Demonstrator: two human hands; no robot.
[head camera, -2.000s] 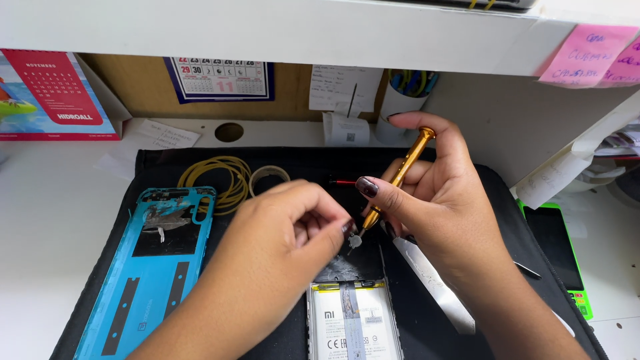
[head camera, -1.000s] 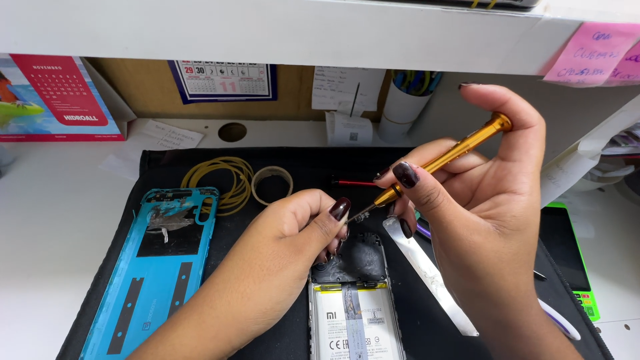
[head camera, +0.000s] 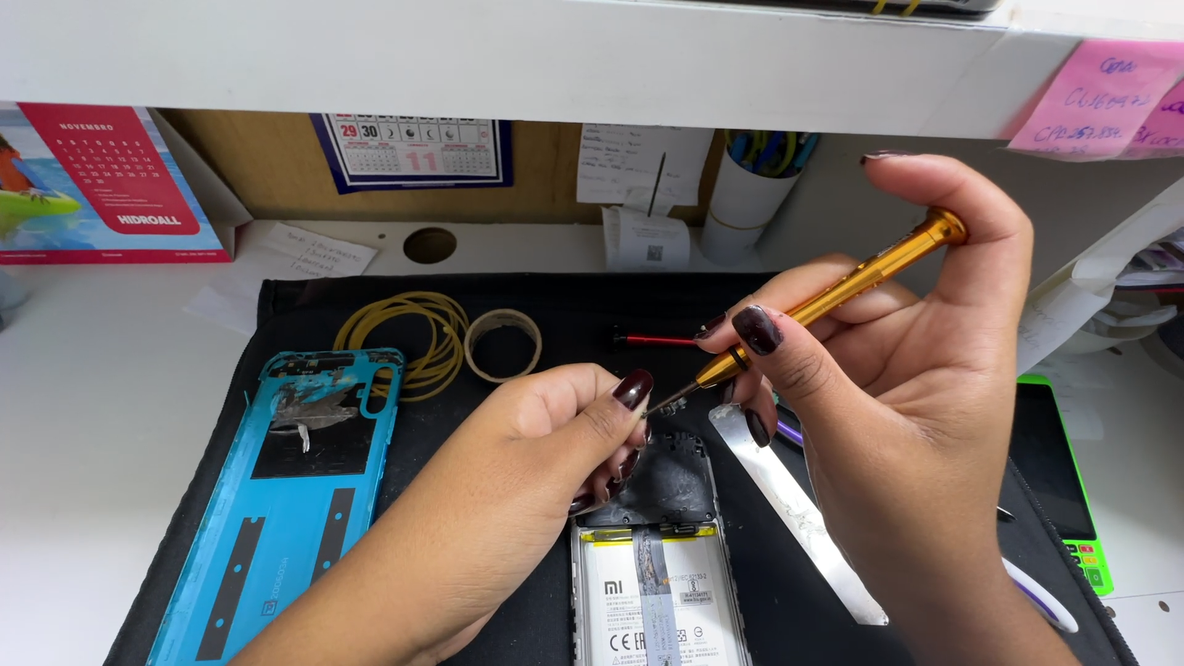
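Observation:
My right hand (head camera: 888, 370) grips a gold precision screwdriver (head camera: 832, 291), slanting down to the left. Its tip meets the pinched thumb and fingers of my left hand (head camera: 564, 444); whatever they may pinch is hidden. Below them lies an opened smartphone (head camera: 661, 481) with its battery (head camera: 694, 592) showing and a dark strip running down over it. Small bits (head camera: 673, 405) lie just beyond the phone's top edge. At the left is a blue phone back cover (head camera: 222, 462), inner side up.
A black mat (head camera: 444, 462) bears yellow cord coils (head camera: 398, 338), a tape roll (head camera: 502, 344), a red-handled tool (head camera: 657, 340) and a metal strip (head camera: 800, 513). A green-edged device (head camera: 1054, 462) lies at the right. A white shelf (head camera: 518, 65) overhangs the back.
Since two seconds ago, my right hand and the screwdriver have moved to the right, and the driver leans more. My left hand has uncovered more of the phone's upper part.

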